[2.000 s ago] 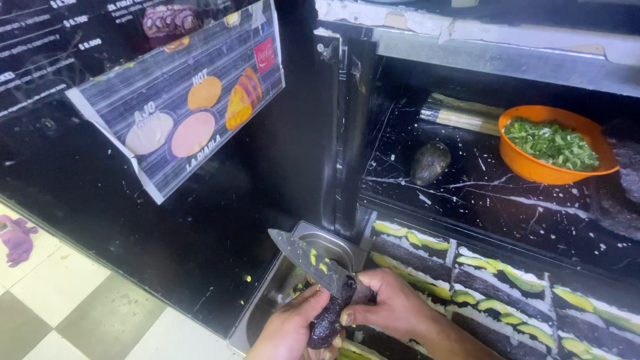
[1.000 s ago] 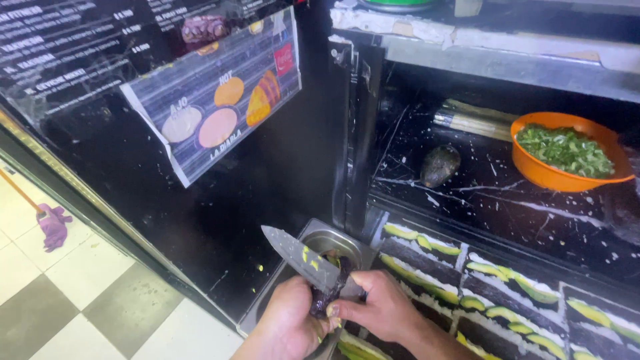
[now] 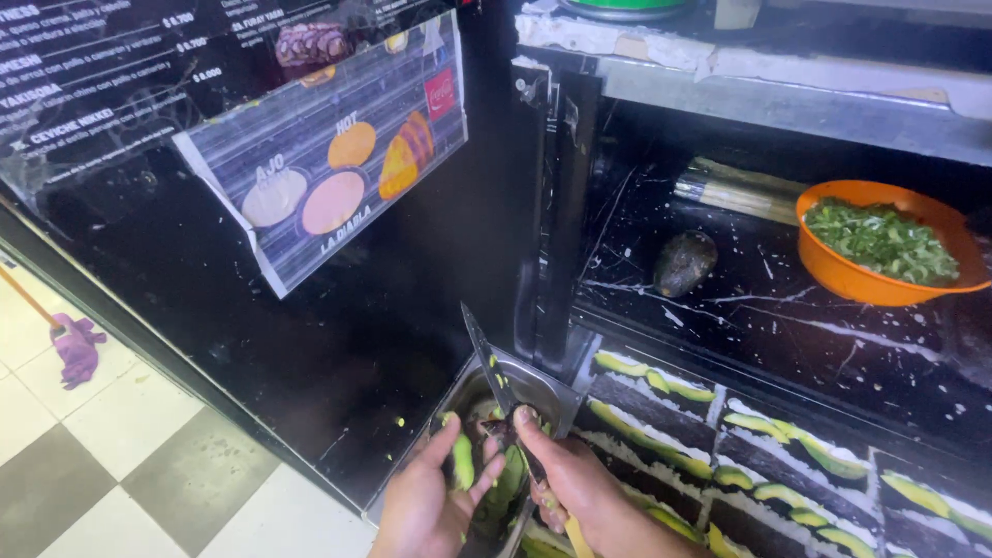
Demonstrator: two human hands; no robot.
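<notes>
Near the bottom centre, my left hand [image 3: 434, 480] holds a green piece of avocado [image 3: 463, 460] between its fingers, above a steel pan [image 3: 558, 387] with avocado scraps. My right hand [image 3: 566, 473] grips a kitchen knife [image 3: 488, 360], its blade pointing up and to the left with green bits stuck on it. A dark avocado skin [image 3: 504, 426] is against the fingers of my right hand by the knife; how it is held is partly hidden. At the lower right lie nori sheets with rice and avocado slices [image 3: 833, 457].
On the black marbled counter [image 3: 775, 318] are a whole dark avocado [image 3: 685, 263], an orange bowl [image 3: 868, 287] of chopped greens and a wrapped bundle [image 3: 736, 190]. A black panel with menu sheets [image 3: 341, 170] rises at the left. A purple mop [image 3: 76, 349] stands on the tiled floor.
My hands have moved apart a little, and a green avocado piece now shows in my left hand. The knife blade has turned more upright.
</notes>
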